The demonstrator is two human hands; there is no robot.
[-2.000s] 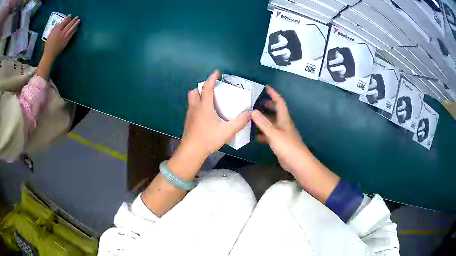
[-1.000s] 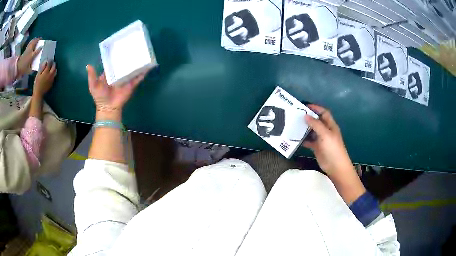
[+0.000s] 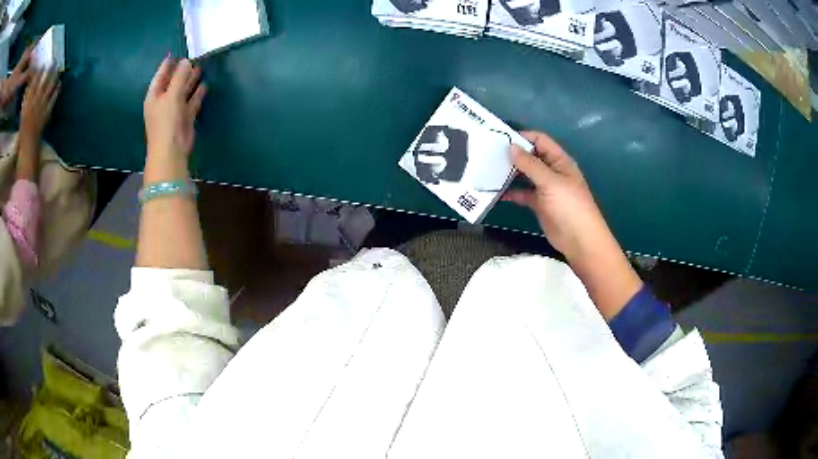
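My right hand [image 3: 558, 193] grips the right corner of a printed outer sleeve [image 3: 462, 157], picture side up, over the green bench near its front edge. Whether the sleeve is empty is hidden. A plain white inner box [image 3: 224, 22], its hollow side showing, sits on the bench at the upper left, cut off by the top edge. My left hand [image 3: 173, 103] is just below the box, fingers together and pointing at it, with a small gap between them. It holds nothing.
A row of printed boxes [image 3: 613, 43] lies along the top right, in front of the large stack [image 3: 762, 27]. At the far left a co-worker's hands [image 3: 34, 94] hold a small white box [image 3: 49, 49]. The bench's front edge [image 3: 359, 203] runs above my lap.
My left hand has let go of the white inner box, which is now farther up on the bench. My right hand still holds the printed sleeve. The whole view has shifted.
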